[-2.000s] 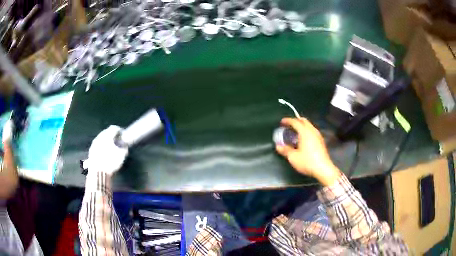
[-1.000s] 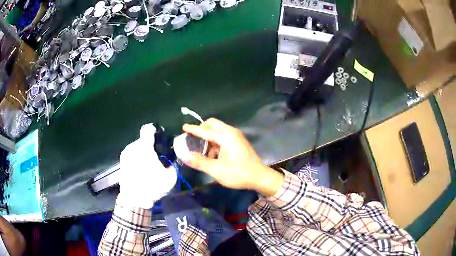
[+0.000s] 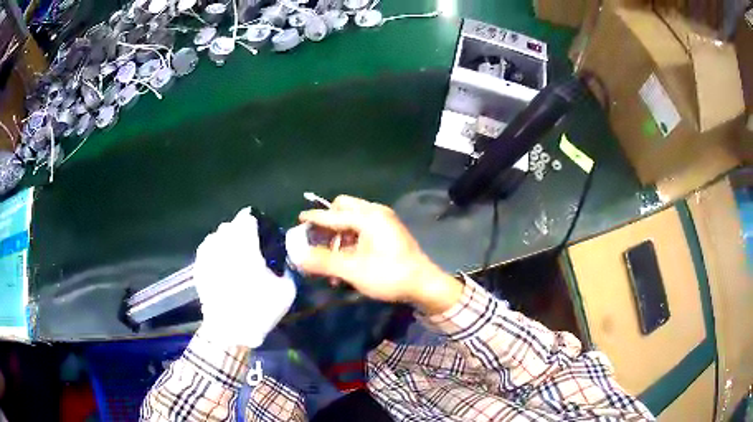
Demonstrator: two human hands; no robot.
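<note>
My left hand (image 3: 243, 284), in a white glove, is closed around a long silver tube body (image 3: 163, 295) near its dark end fitting (image 3: 269, 239). The tube's other end points to the lower left, over the mat's front edge. My bare right hand (image 3: 376, 251) holds a round end piece (image 3: 299, 245) between thumb and fingers, close to the dark fitting. Its white tail (image 3: 316, 199) sticks up past the fingers. Whether end piece and fitting touch is not clear.
Many round end pieces (image 3: 124, 72) are heaped at the back left of the green mat (image 3: 206, 157). A black electric screwdriver (image 3: 516, 140) leans on the grey-white screw feeder (image 3: 495, 91), beside small rings (image 3: 541, 161). Cartons (image 3: 652, 91) and a smartphone (image 3: 646, 286) are at right.
Over two seconds my hands have come together, bringing the end piece to the tube's dark end. In the last second they have barely moved, while the view has shifted.
</note>
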